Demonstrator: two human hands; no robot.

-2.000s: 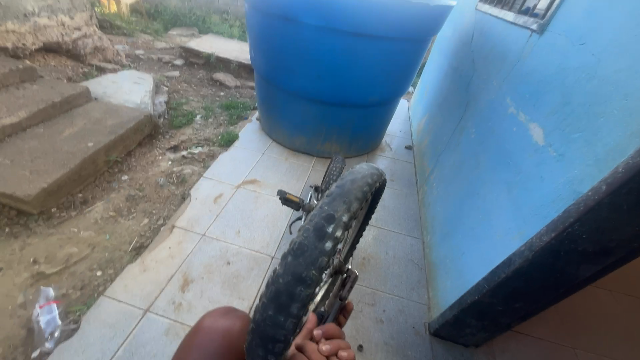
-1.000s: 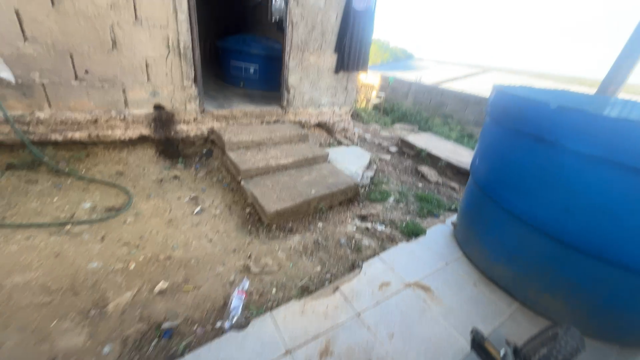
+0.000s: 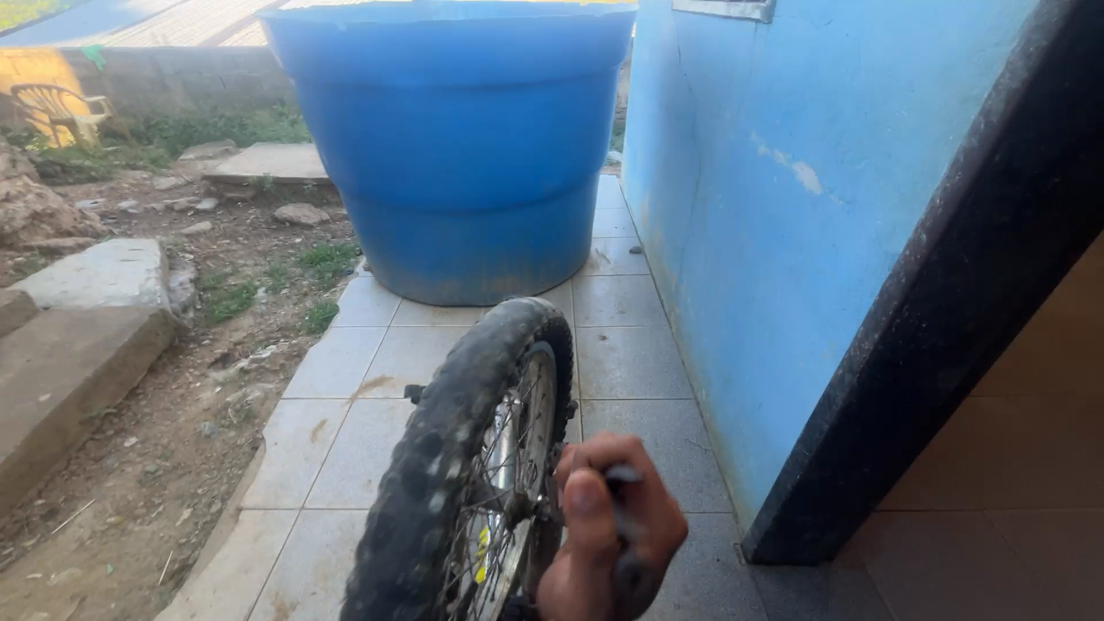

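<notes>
A bicycle wheel with a worn, knobby black tyre (image 3: 431, 448) stands upright in the lower middle. Its spokes and metal rim (image 3: 542, 405) face right, with the hub (image 3: 520, 509) at their centre. My right hand (image 3: 617, 526) is just right of the hub, its fingers closed around a dark metal tool that looks like a wrench (image 3: 634, 573). Blur hides the tool's exact form and whether it touches the axle. Something yellow (image 3: 482, 552) shows behind the spokes. My left hand is out of the picture.
A large blue plastic water tank (image 3: 466, 164) stands on the pale floor tiles (image 3: 630, 371) ahead. A light blue wall (image 3: 776, 216) with a dark post (image 3: 914, 310) borders the right. To the left lie the tiles' broken edge, dirt ground (image 3: 129, 492) and concrete steps (image 3: 78, 379).
The view swung left toward the steps and came back to the wheel. Two seconds ago a hand was at the wheel's lower right; now my right hand is by the hub with a tool in it.
</notes>
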